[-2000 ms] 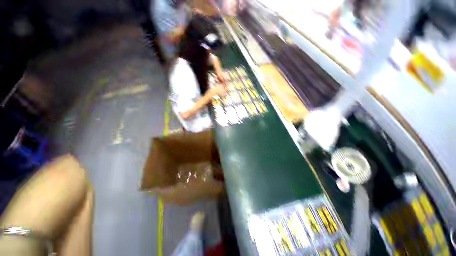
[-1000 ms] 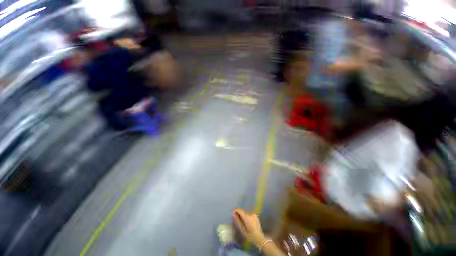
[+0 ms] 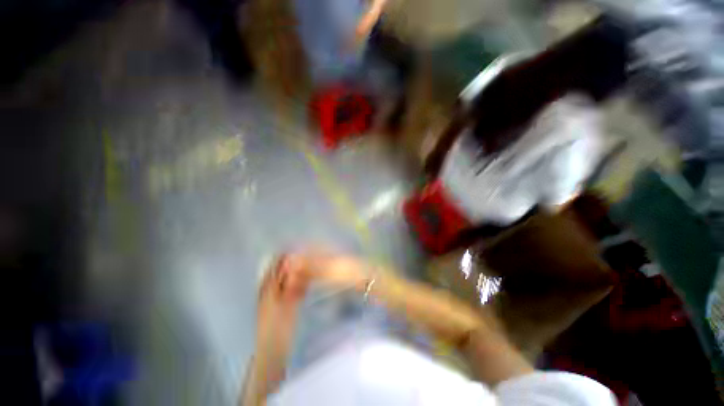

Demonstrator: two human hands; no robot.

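Observation:
The picture is strongly blurred. My right forearm, with a thin band at the wrist, comes in from the lower right, and my right hand [image 3: 317,268] is left of the lower centre. My left forearm rises from the bottom edge, and my left hand [image 3: 281,279] meets or overlaps my right hand. The fingers blur together. I cannot tell whether the hands touch, or whether either is open or holds anything. Both are above the grey floor [image 3: 206,277], away from the bench.
An open cardboard box [image 3: 548,266] with shiny contents stands at right, beside the green bench [image 3: 663,230]. A seated person in white [image 3: 524,170] is behind it. Red stools [image 3: 341,115] are ahead. A blue object [image 3: 95,365] is at lower left.
The view has swung from the bench to the aisle, then partly back towards the box. Both my forearms now show, with the hands together; one second ago one hand showed clearly at the bottom.

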